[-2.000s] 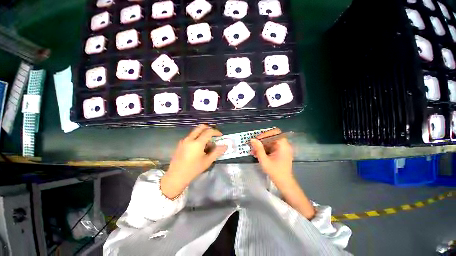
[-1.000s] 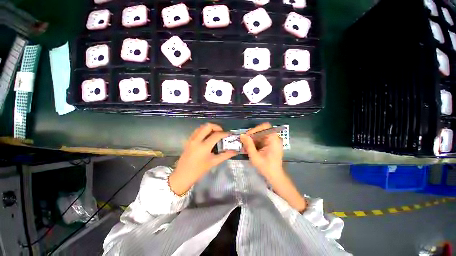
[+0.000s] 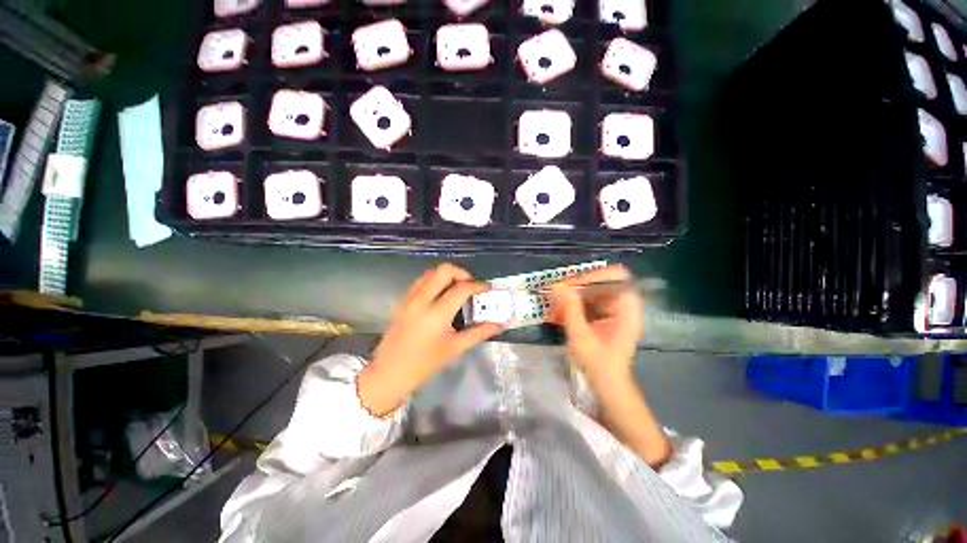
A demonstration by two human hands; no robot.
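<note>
My left hand (image 3: pixel 424 331) holds a white housing (image 3: pixel 493 308) between thumb and fingers at the bench edge. A dotted sticker sheet (image 3: pixel 578 275) lies beside and partly behind the housing, reaching to the right under my right hand. My right hand (image 3: pixel 600 318) is over the sheet, closed on the tweezers (image 3: pixel 617 284), which are thin, grey and blurred. Their tip is near the sheet's dots, but whether it holds a dot cannot be told. My fingers cover parts of the sheet and the housing.
A black blister tray (image 3: pixel 456 235) of white housings lies in front, one pocket empty. A tall tray stack (image 3: pixel 827 255) stands at right. A pale-blue strip (image 3: pixel 142 175) and spare sticker sheets (image 3: pixel 57 228) lie at left. Blue bins (image 3: pixel 848 382) are below the bench at right.
Since a second ago my right hand with the tweezers has moved right, off the housing and onto the dotted sheet. My left hand still holds the housing. The camera view has shifted slightly.
</note>
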